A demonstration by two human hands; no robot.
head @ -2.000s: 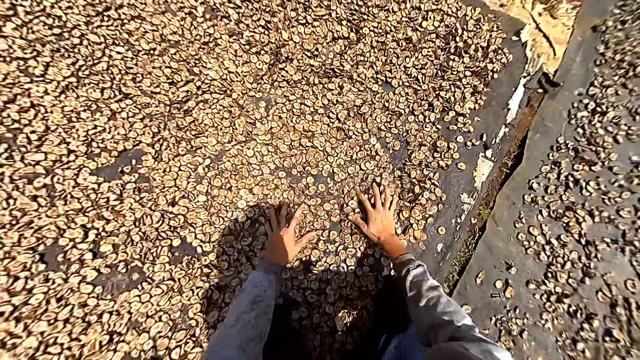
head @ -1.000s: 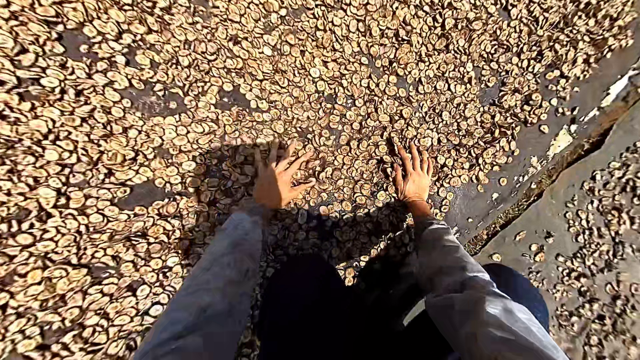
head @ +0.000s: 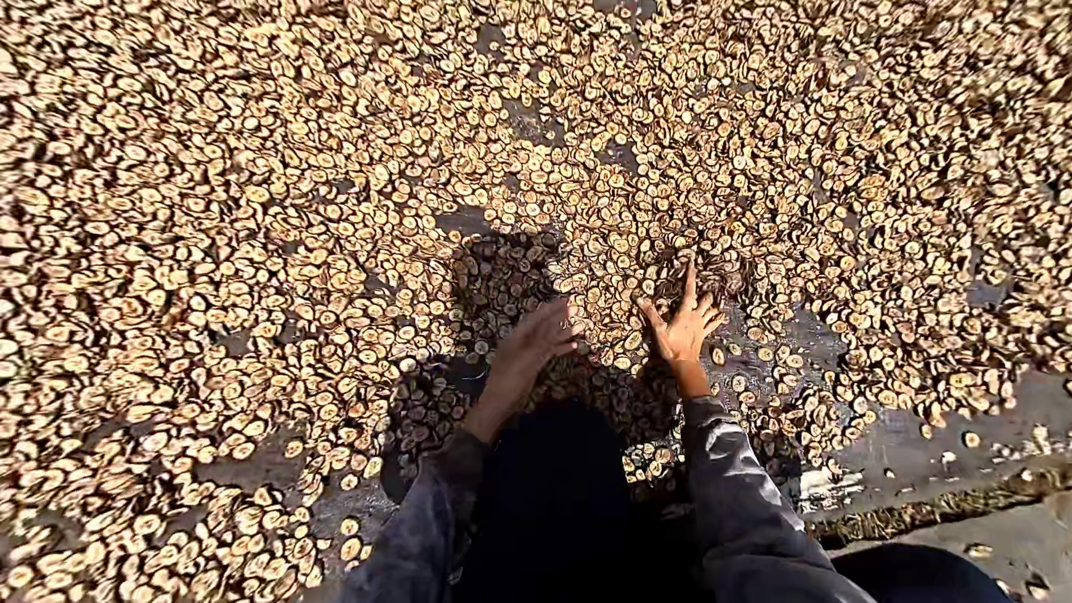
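Observation:
Many small, pale round dried slices with dark rims (head: pixel 276 276) lie spread over a dark ground sheet (head: pixel 260 465). My left hand (head: pixel 538 339), a little blurred, is low over the shaded slices at centre, its fingers pointing up and to the right; whether it touches them I cannot tell. Right of it, my right hand (head: pixel 687 327) is spread over the slices, palm down, with thumb and fingers apart and nothing seen in its grasp. A patch of bare sheet shows just beside the right wrist. Grey long sleeves cover both forearms.
At the lower right the sheet's edge meets a strip of debris (head: pixel 930 511), with another grey sheet (head: pixel 997 544) beyond it. My dark-clothed knees (head: pixel 921 578) are at the bottom. My shadow falls on the slices around the left hand.
Both hands were spread on the slices before; the left hand is now turned inward, nearer the right one. The view has turned, with the sheet's edge now lower right.

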